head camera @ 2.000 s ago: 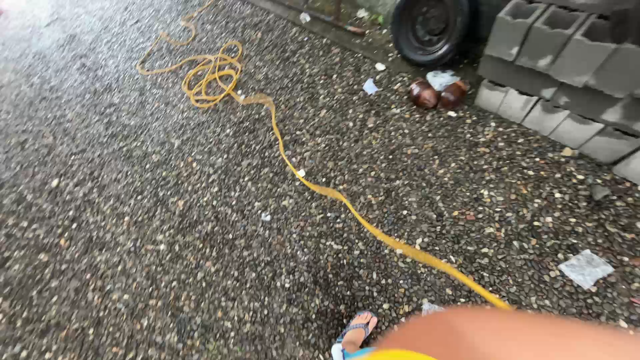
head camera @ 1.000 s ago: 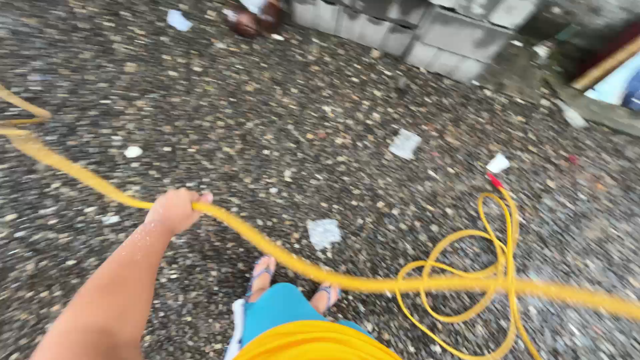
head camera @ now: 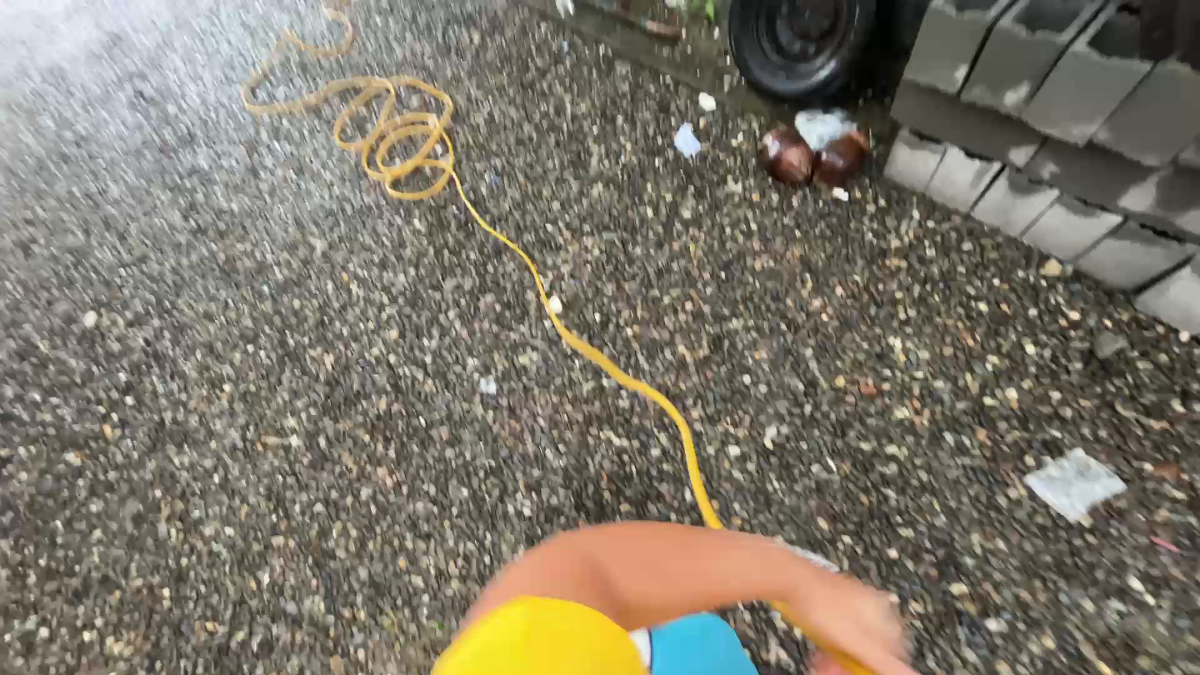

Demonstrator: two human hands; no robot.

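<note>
A thin yellow hose point(head camera: 689, 441) runs from loose coils on wet gravel down to the bottom of the view. My left arm reaches across my body to the right, and my left hand point(head camera: 858, 623), blurred, is closed around the hose at the bottom edge. The fingers are partly cut off by the frame. Beyond the hand, the hose leaves the view. My right hand cannot be made out.
Stacked grey concrete blocks point(head camera: 1059, 169) stand at the upper right, beside a black wheel point(head camera: 802, 42). Two brown rounded objects point(head camera: 814, 157) lie near them. Plastic scraps, including a clear piece point(head camera: 1074, 484), are scattered over the gravel point(head camera: 281, 422).
My left hand, held out to the left on the hose a second ago, is now across my body to the right, closed on the hose. The view has swung widely.
</note>
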